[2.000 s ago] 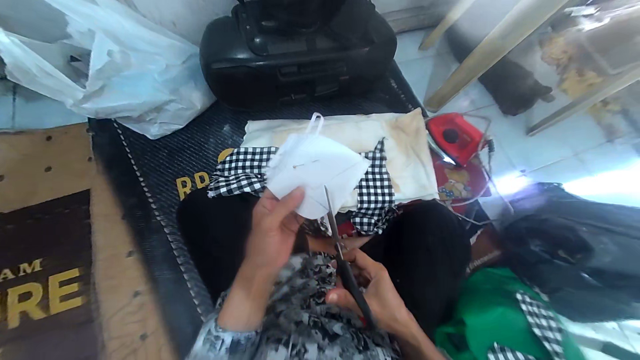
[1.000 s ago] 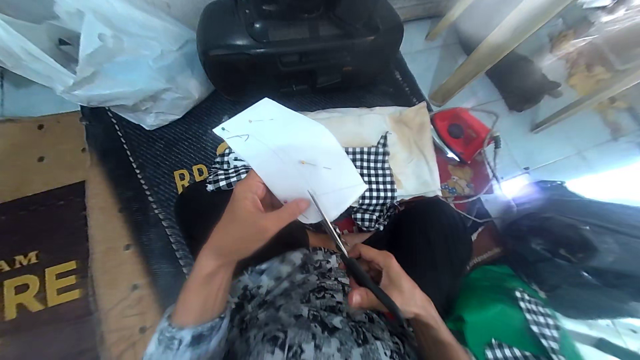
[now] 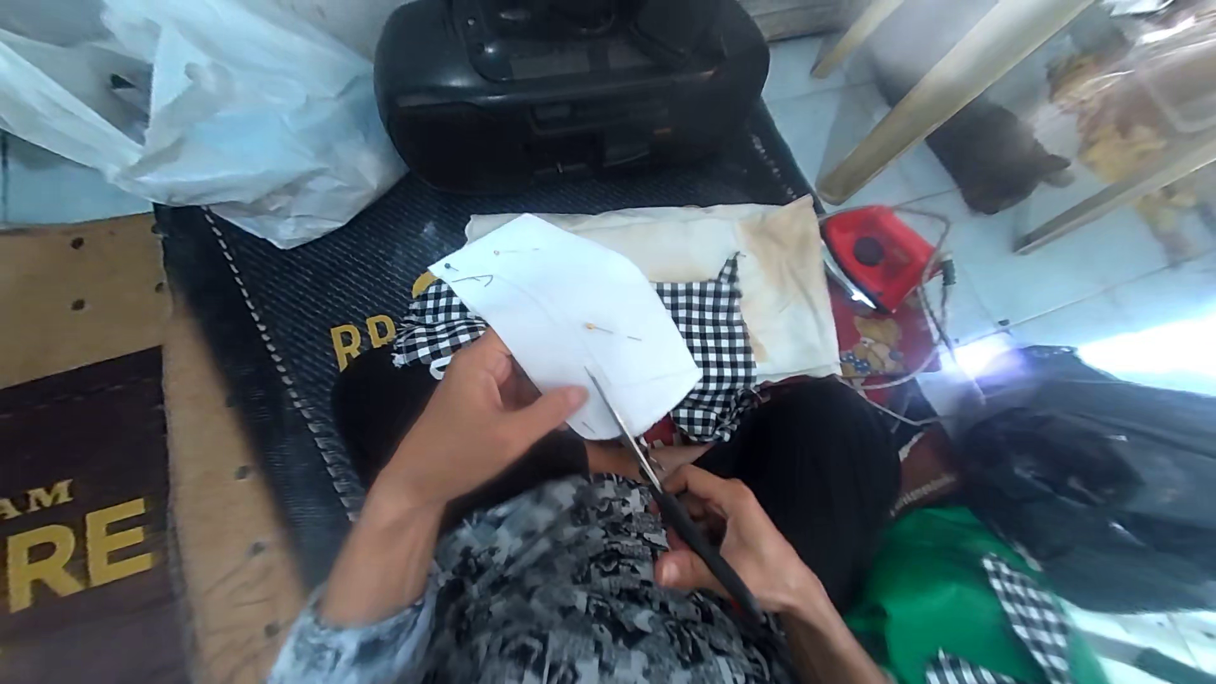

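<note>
My left hand (image 3: 484, 408) pinches the lower left edge of a white pattern piece (image 3: 579, 313), thumb on top and fingers beneath. Several pins run through the piece, and faint lines mark it. My right hand (image 3: 731, 532) grips the black handles of scissors (image 3: 684, 522); a blade lies over the lower part of the white piece, and where the other blade sits cannot be told. Black-and-white gingham fabric (image 3: 708, 332) shows behind the piece on both sides, over a folded cream cloth (image 3: 788, 275) with brownish stains.
A red iron (image 3: 879, 256) with its cord lies right of the cloth. Beyond stands a black appliance (image 3: 570, 95). A white plastic bag (image 3: 256, 123) is at upper left, pale wooden legs (image 3: 950, 95) at upper right. Green fabric (image 3: 940, 589) and a black plastic bag (image 3: 1073, 475) lie at right.
Two seconds ago the white piece was tilted another way, with a loop standing at its top; it now lies turned, showing more of its face. My left hand has shifted with it.
</note>
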